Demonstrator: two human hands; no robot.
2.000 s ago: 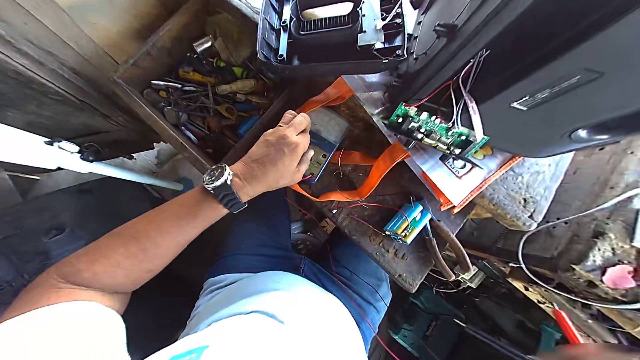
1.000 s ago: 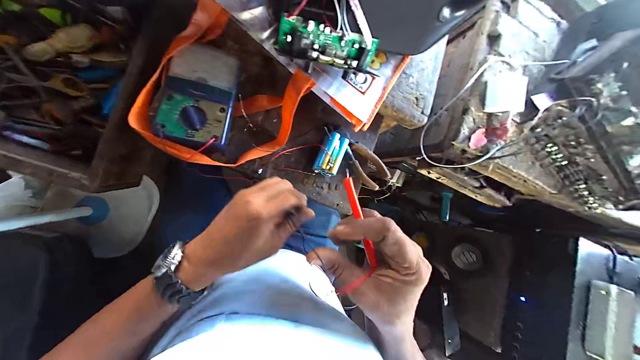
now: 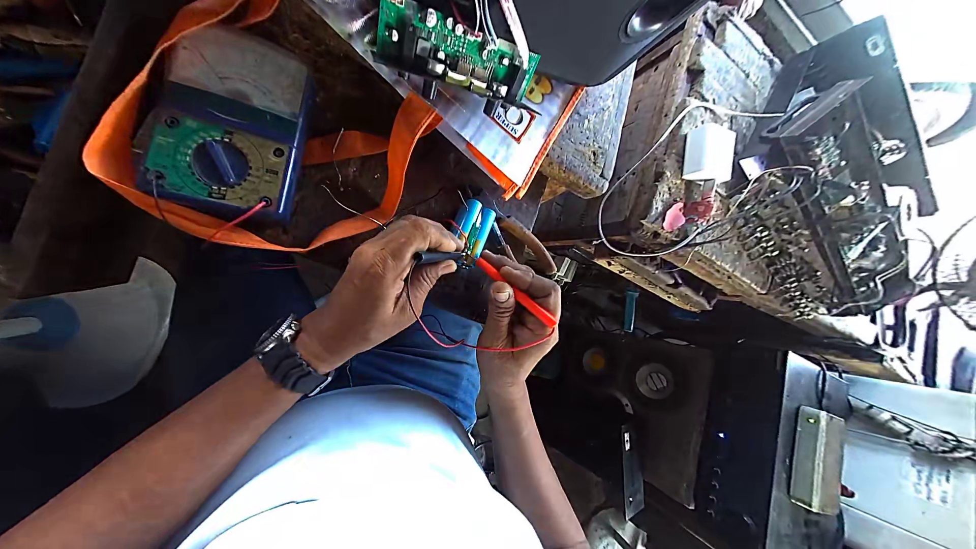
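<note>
My left hand [image 3: 396, 267], with a watch on its wrist, grips a black test probe [image 3: 438, 258]. My right hand [image 3: 518, 313] holds a red test probe [image 3: 526, 297] between thumb and fingers. Both probes point at the near end of a blue battery pack [image 3: 476, 227], which lies at the bench edge; whether the tips touch it I cannot tell. An analog multimeter [image 3: 221, 156] lies to the left, its dial facing up and leads plugged in. A red lead [image 3: 488, 348] loops below my hands.
An orange strap [image 3: 396, 171] winds around the multimeter. A green circuit board [image 3: 457, 57] with wires sits at the top beside a black plastic housing [image 3: 587, 34]. Pliers [image 3: 534, 244] lie right of the batteries. A white cable [image 3: 602, 206] and an opened electronic chassis [image 3: 823, 175] are at the right.
Both hands have moved up to the battery pack from nearer my body. The red probe, upright in my right hand a second ago, now slants toward the batteries. The view has shifted since the first frame.
</note>
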